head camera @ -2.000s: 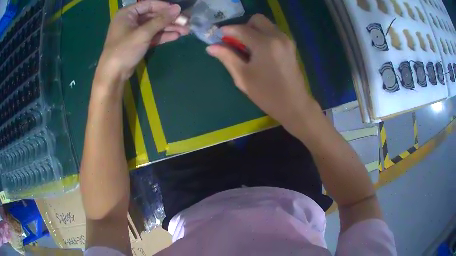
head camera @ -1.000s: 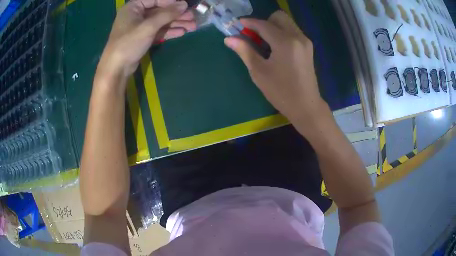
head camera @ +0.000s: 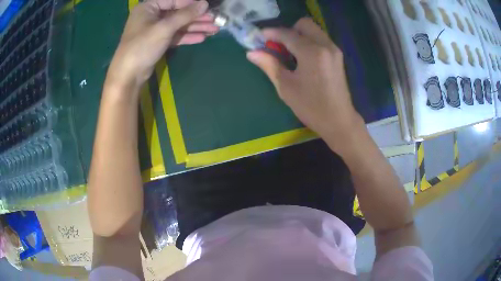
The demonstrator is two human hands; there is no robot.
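Note:
My left hand (head camera: 165,27) is at the top of the view, its fingertips pinching a small light-coloured piece (head camera: 220,21), too small and blurred to name surely. My right hand (head camera: 307,71) is closed on red-handled nippers (head camera: 276,48). The pale, blurred head of the nippers points up and left, close to the small piece at my left fingertips. Whether they touch cannot be told. Behind them a grey-white object (head camera: 250,8) lies at the top edge, partly cut off.
A blister tray (head camera: 27,159) with black parts stands on the left of the green bench (head camera: 230,104). A white foam tray (head camera: 450,118) on the right holds several dark round units beside tan pockets. A cardboard carton (head camera: 68,233) is below the bench edge.
Both hands have moved slightly to the right, my right hand more. The nippers have moved right and a little down with it. The small piece remains at my left fingertips.

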